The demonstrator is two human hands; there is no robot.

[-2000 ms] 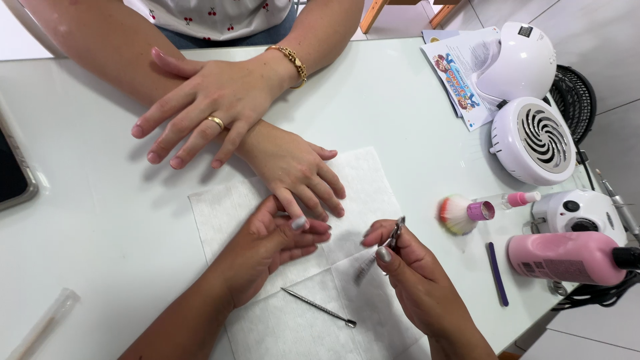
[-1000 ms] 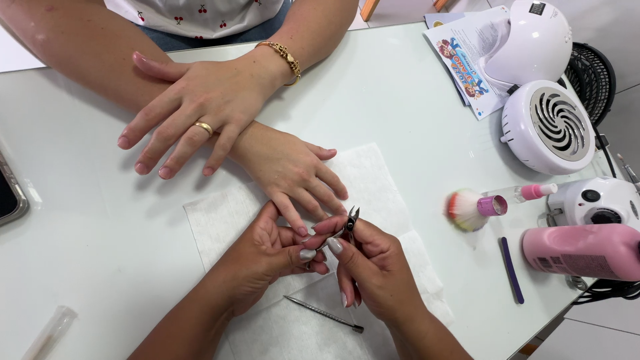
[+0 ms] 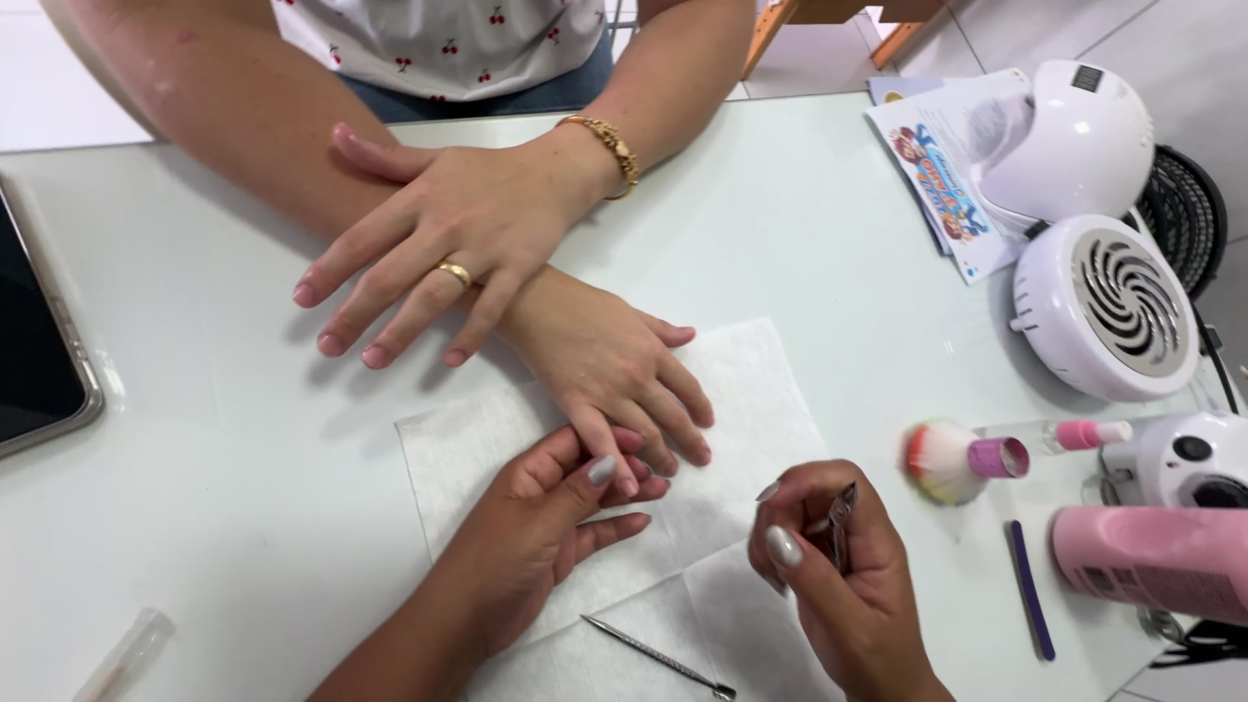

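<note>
My left hand [image 3: 546, 526] holds the little finger of another person's hand [image 3: 624, 370] between its thumb and fingers, over a white paper towel [image 3: 751, 390]. To the right, my right hand [image 3: 838, 575] is closed around metal cuticle nippers [image 3: 840, 517], whose jaws point up, apart from the person's fingers. A metal cuticle pusher [image 3: 658, 656] lies on the towel between my hands. The person's other hand [image 3: 458, 234], with a gold ring and a gold bracelet [image 3: 616, 156], rests across their wrist.
On the right are a round white device with a vent [image 3: 1131, 297], a white dome lamp [image 3: 1082, 146], leaflets [image 3: 941, 185], a brush [image 3: 960, 460], a purple nail file [image 3: 1031, 590] and a pink bottle [image 3: 1150, 561]. A phone [image 3: 39, 331] and a clear tube [image 3: 127, 655] lie left.
One second ago the nippers were close to the person's fingertips, beside my left hand; my right hand has since moved away to the right with them. My left hand still holds the person's finger.
</note>
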